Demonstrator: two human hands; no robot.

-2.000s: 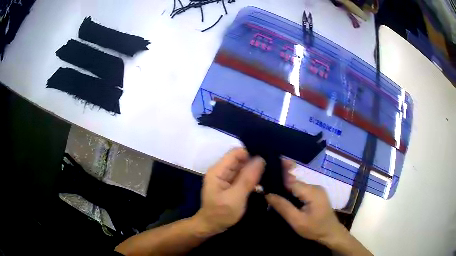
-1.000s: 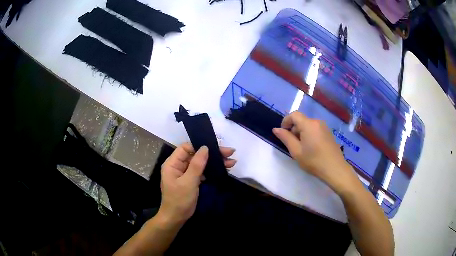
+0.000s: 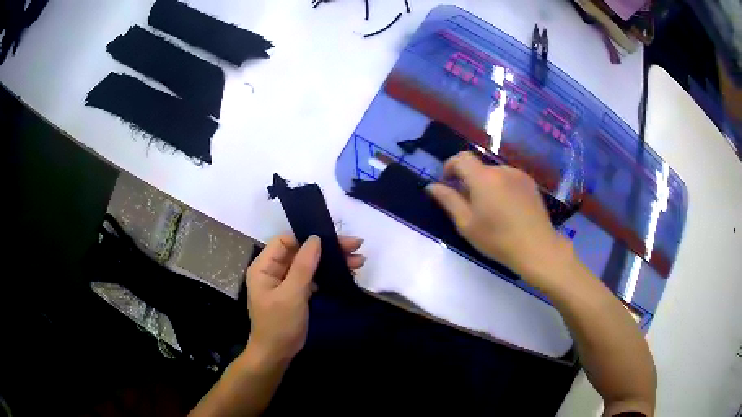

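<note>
My left hand (image 3: 285,281) holds a black fabric strip (image 3: 312,213) upright at the table's near edge, its frayed end up. My right hand (image 3: 488,199) is over the blue see-through sewing template (image 3: 521,155), fingertips pinched on black fabric; the grip is partly hidden. One black strip (image 3: 395,194) lies along the template's near edge. Another black piece (image 3: 438,138) shows just beyond it, partly under my right hand and forearm. Brown-red bands and pink marks cross the template.
Several frayed black strips (image 3: 154,118) lie on the white table (image 3: 268,130) at left. Black cords (image 3: 385,24) lie at the top edge. Dark thread snips (image 3: 539,53) lie at the template's far edge. Clear-wrapped packs (image 3: 154,220) are below the table.
Since two seconds ago, my left hand has moved left with a strip. My right hand has moved onto the template. Since one second ago, a second black piece shows on the template beyond the near one.
</note>
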